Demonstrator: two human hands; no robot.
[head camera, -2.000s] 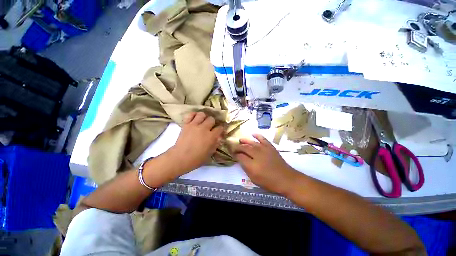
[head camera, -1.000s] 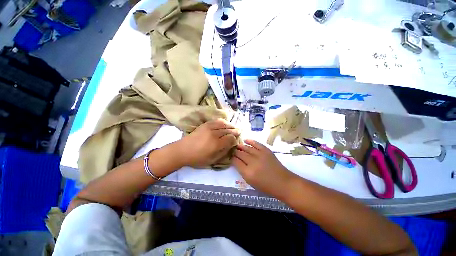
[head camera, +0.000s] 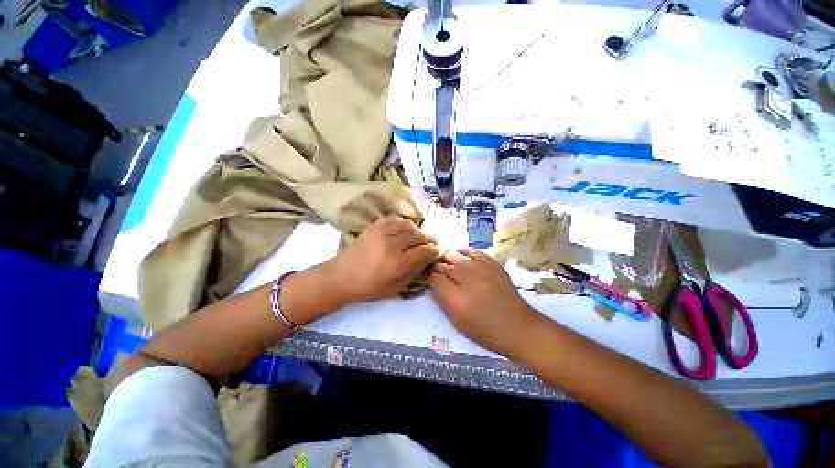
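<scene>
A khaki garment panel (head camera: 316, 137) lies bunched on the table left of the needle, its near end under my hands. My left hand (head camera: 389, 259) grips the cloth just in front of the presser foot (head camera: 446, 196). My right hand (head camera: 471, 288) pinches the cloth edge beside it, fingertips close to the left hand's. The needle area is brightly lit and the stitch line is hidden by glare and fingers. A bluish-grey attachment (head camera: 481, 224) sits right of the needle. Small khaki cut pieces (head camera: 531, 236) lie right of it.
Thread snips (head camera: 604, 292) and pink-and-black shears (head camera: 707, 320) lie on the right. The white sewing machine head (head camera: 568, 110) spans the back, with a paper sheet (head camera: 723, 128) and metal parts (head camera: 776, 102) on top. A ruler strip (head camera: 394, 356) runs along the front edge.
My left hand has moved right and nearer to my right hand, drawing cloth along. The cloth under my hands is more gathered. Since a second ago the hands have hardly moved; the view has shifted slightly.
</scene>
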